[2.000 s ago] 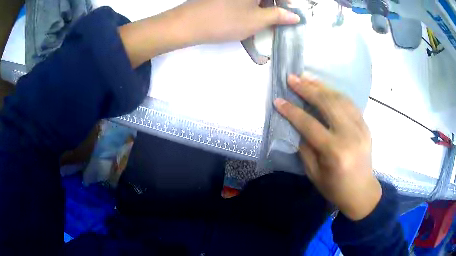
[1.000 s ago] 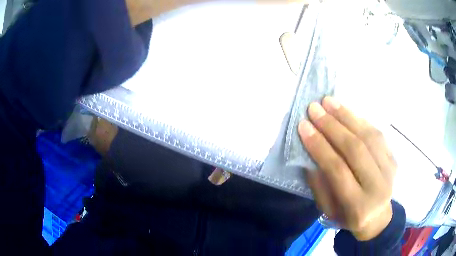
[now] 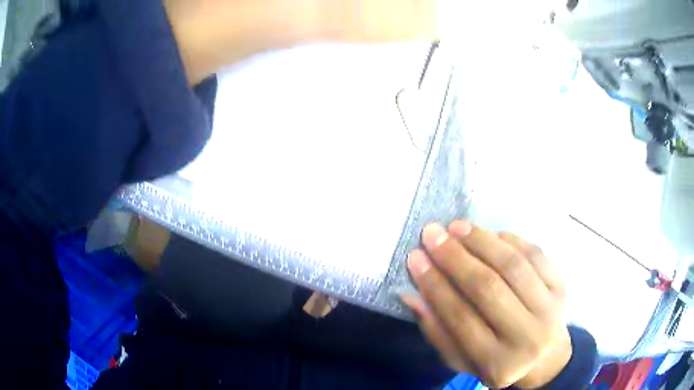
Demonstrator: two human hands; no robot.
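The grey heathered strip (image 3: pixel 445 171) lies on the white bed, running from the glare at the top down to the front table edge. A seam line shows along its left edge. My right hand (image 3: pixel 491 305) presses flat on its lower end with the fingertips. My left hand (image 3: pixel 380 19) reaches across the top; its fingers are lost in glare, so what they touch cannot be told. The rounded panel cannot be made out in the bright light.
The measuring tape (image 3: pixel 251 247) runs along the front table edge. Red-handled snips (image 3: pixel 658 280) lie at the right. The machine head (image 3: pixel 631 30) is at the upper right. Blue bins (image 3: pixel 99 297) are below left.
The view has shifted towards the machine head. The strip now reaches up into the glare, and my right hand has moved from its middle to its lower end. My left fingers are no longer visible.
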